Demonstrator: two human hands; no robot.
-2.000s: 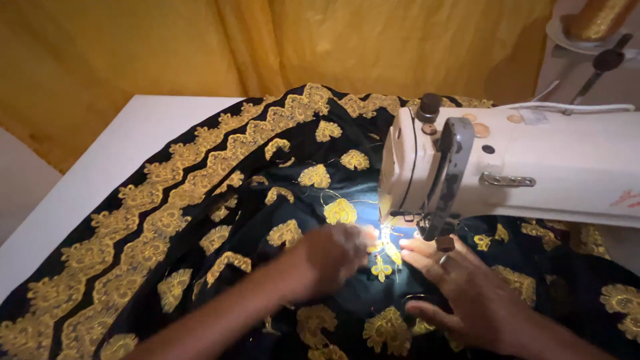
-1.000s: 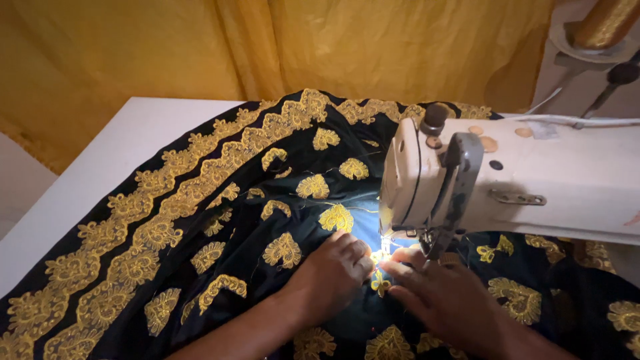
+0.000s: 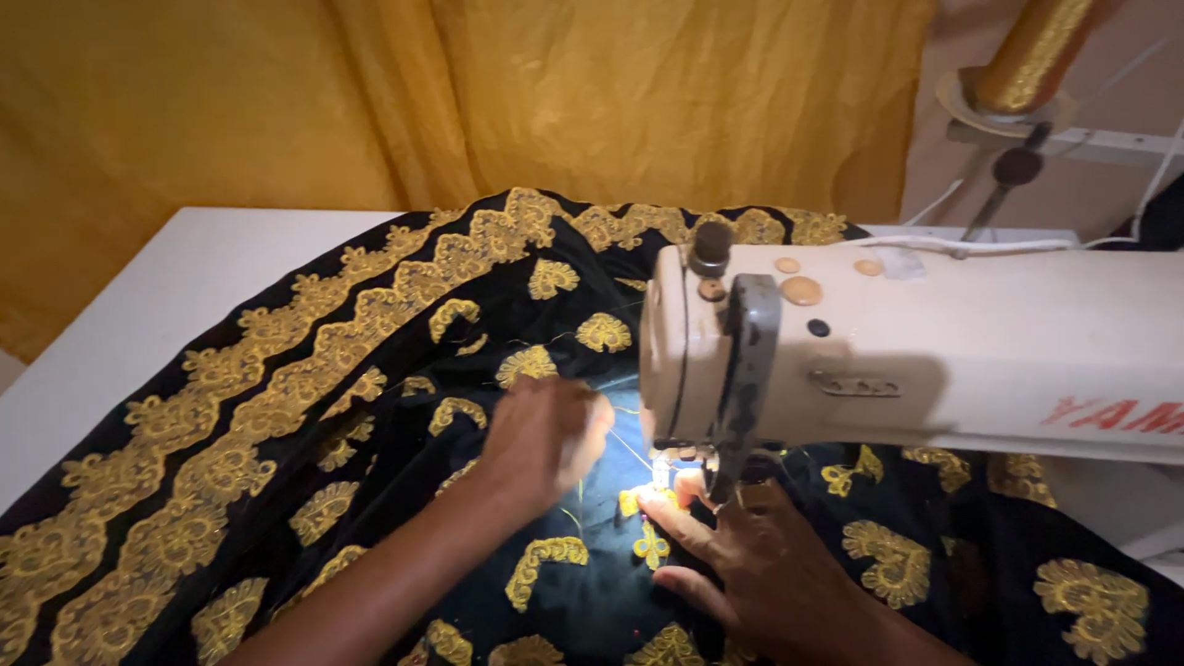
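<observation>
Dark fabric (image 3: 610, 601) with gold lace borders and motifs lies under the head of a white sewing machine (image 3: 925, 333). A small yellow appliqué (image 3: 651, 546) sits on it in the lamp light, just in front of the presser foot (image 3: 660, 470). My right hand (image 3: 768, 546) lies on the cloth beside the foot, its index fingertip on the appliqué. My left hand (image 3: 550, 439) is lifted left of the needle area, its fingers closed on a thin thread (image 3: 631, 450) that runs toward the needle.
The machine stands on a white table (image 3: 176, 277). Behind it hangs a yellow-orange curtain (image 3: 647, 102). A cone of gold thread (image 3: 1036, 55) is on a stand at the back right, and a white cable (image 3: 980, 245) runs behind the machine's arm.
My left hand has moved from the cloth beside the appliqué up and away from my right hand. My right hand has stayed close to the presser foot.
</observation>
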